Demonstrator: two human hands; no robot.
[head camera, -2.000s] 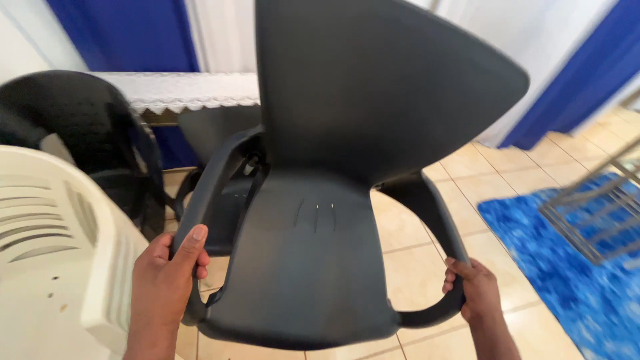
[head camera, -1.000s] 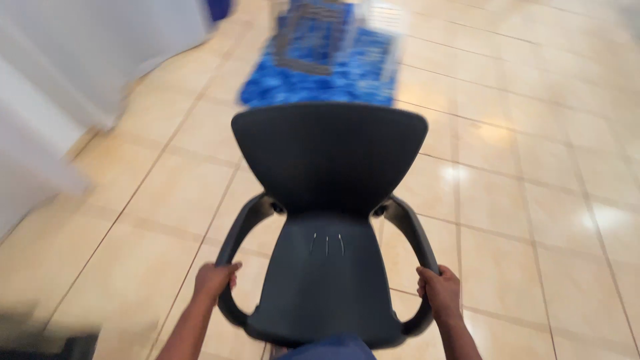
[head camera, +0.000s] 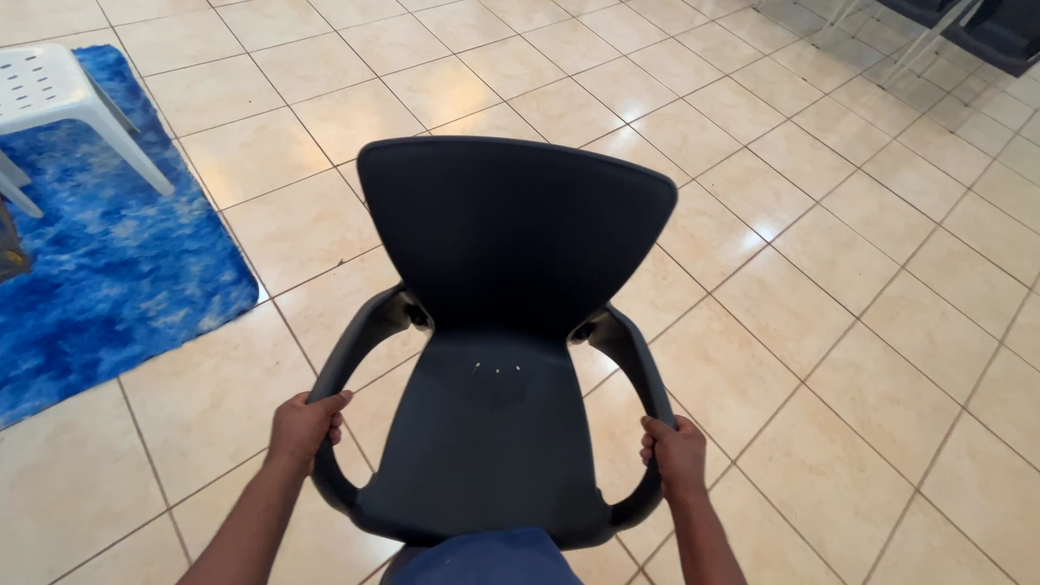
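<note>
A black plastic armchair (head camera: 496, 439) is held in front of my body, its backrest away from me and its seat towards me. My left hand (head camera: 305, 431) is closed around the left armrest, thumb on top. On the other side my right hand (head camera: 677, 455) grips the right armrest. Three small slots show at the rear of the seat. Part of my blue clothing overlaps the seat's front edge. The chair's legs are hidden beneath the seat.
At the left, a white plastic stool or chair (head camera: 49, 85) stands on a blue mottled rug (head camera: 162, 268). Dark chairs (head camera: 995, 32) with pale legs are at the upper right. Glossy beige floor tiles (head camera: 812, 325) surround the armchair.
The view has turned widely, away from the curtains, the cream plastic chair and the other black chairs seen two seconds ago. The armchair has come along, with both hands still on its armrests.
</note>
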